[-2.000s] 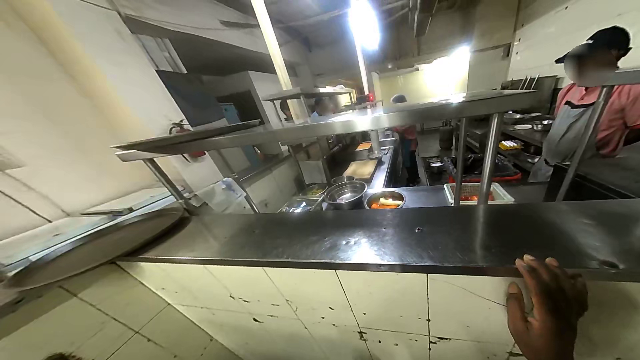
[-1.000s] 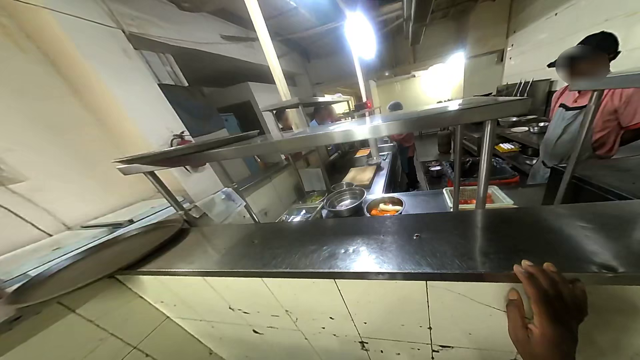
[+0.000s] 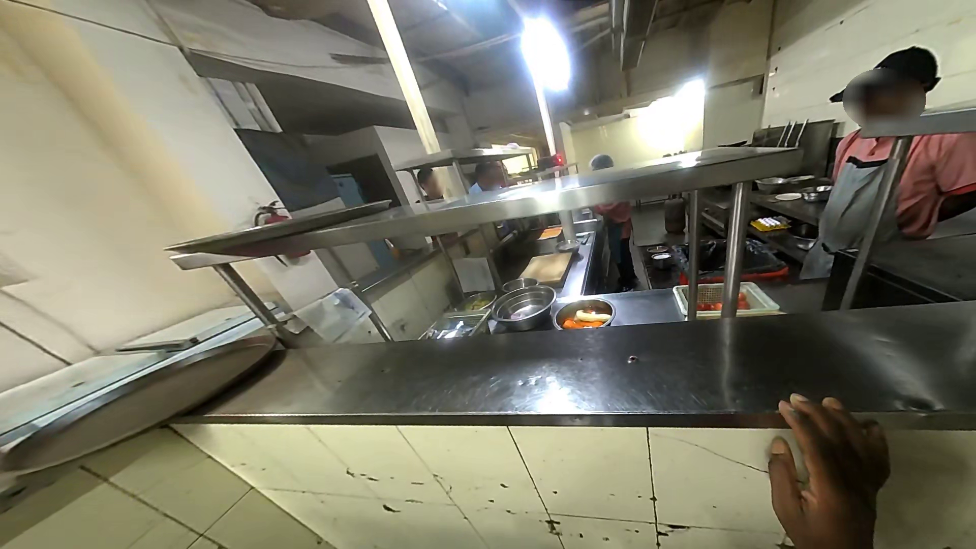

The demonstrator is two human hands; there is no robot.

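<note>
At the lower right, my right hand (image 3: 831,465) rests by the front edge of a dark metal counter (image 3: 488,381), fingertips at the edge, thumb apart, holding nothing. My left hand is out of view. Beyond the counter stand a metal bowl (image 3: 524,309), another bowl with orange food and a pale piece (image 3: 585,314), and a white basket with red produce (image 3: 751,296). A large round metal tray (image 3: 145,400) lies at the counter's left end.
A raised metal shelf (image 3: 488,204) on posts spans the counter. A person in an apron (image 3: 854,202) stands at the right behind it; others are farther back. A cutting board (image 3: 547,267) lies on a rear worktop. The tiled wall (image 3: 579,473) drops below the counter.
</note>
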